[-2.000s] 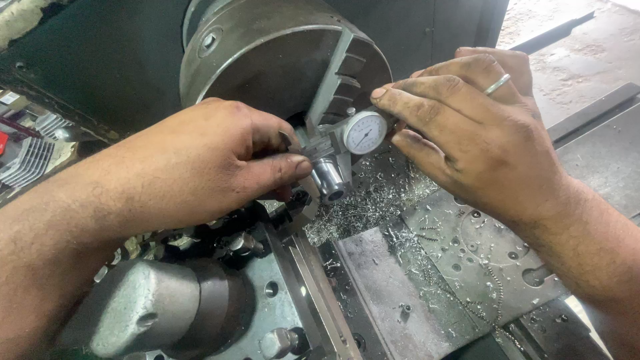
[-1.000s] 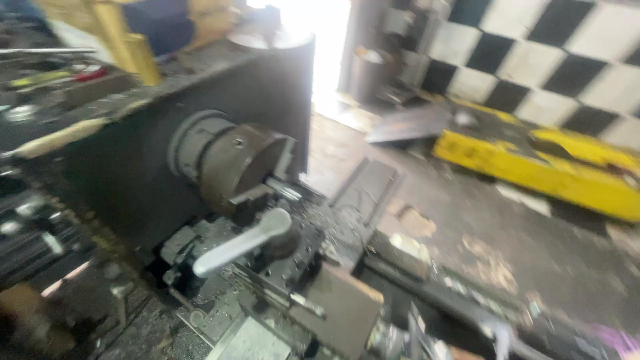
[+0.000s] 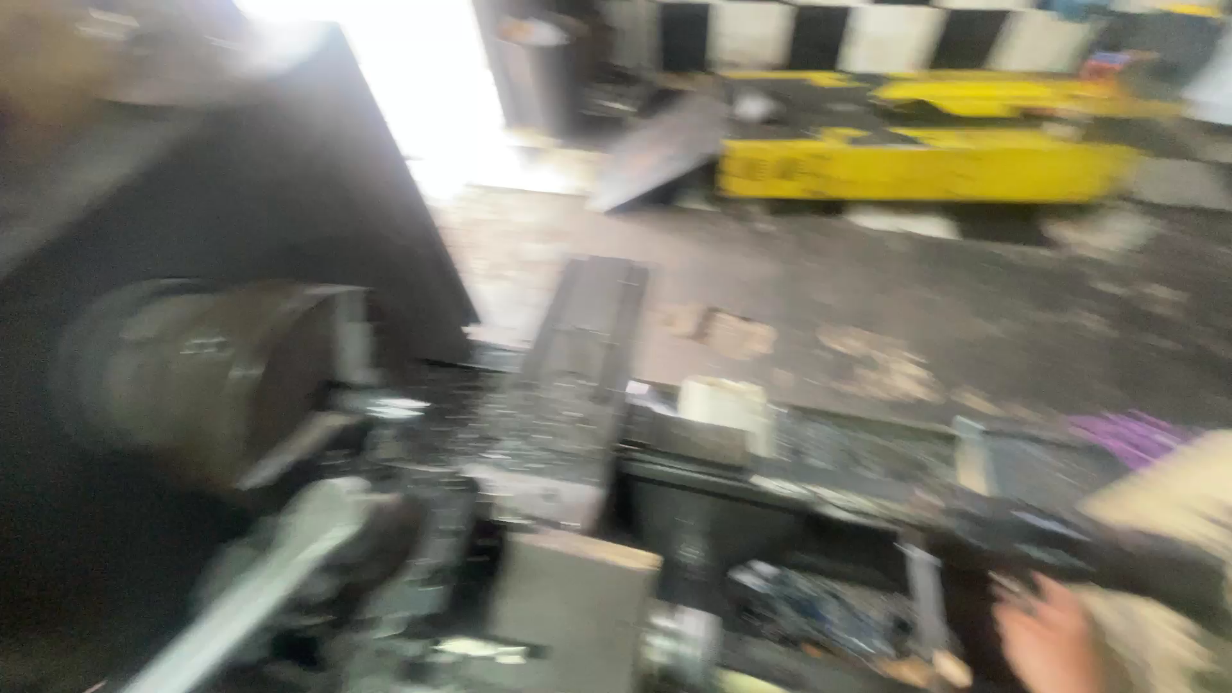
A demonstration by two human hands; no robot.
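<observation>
A blurred hand, which looks like my right hand, is at the bottom right edge, beside dark machine parts and beige cloth. Whether it holds anything cannot be told. My left hand is not visible. At the left, the lathe chuck holds a short shiny metal workpiece. Below it, a long pale lever handle slants across the tool post. A grey block-like part of the carriage lies to its right. The dial caliper cannot be made out.
Metal chips cover the lathe bed. The dark headstock rises at the left. Beyond the lathe are a stained floor, a yellow metal frame and a black-and-white checkered wall. Purple strands lie at the right.
Both hands were at the chuck with a dial caliper two seconds ago; they have left it. A hand now shows at the lower right. The view has swung widely to the right.
</observation>
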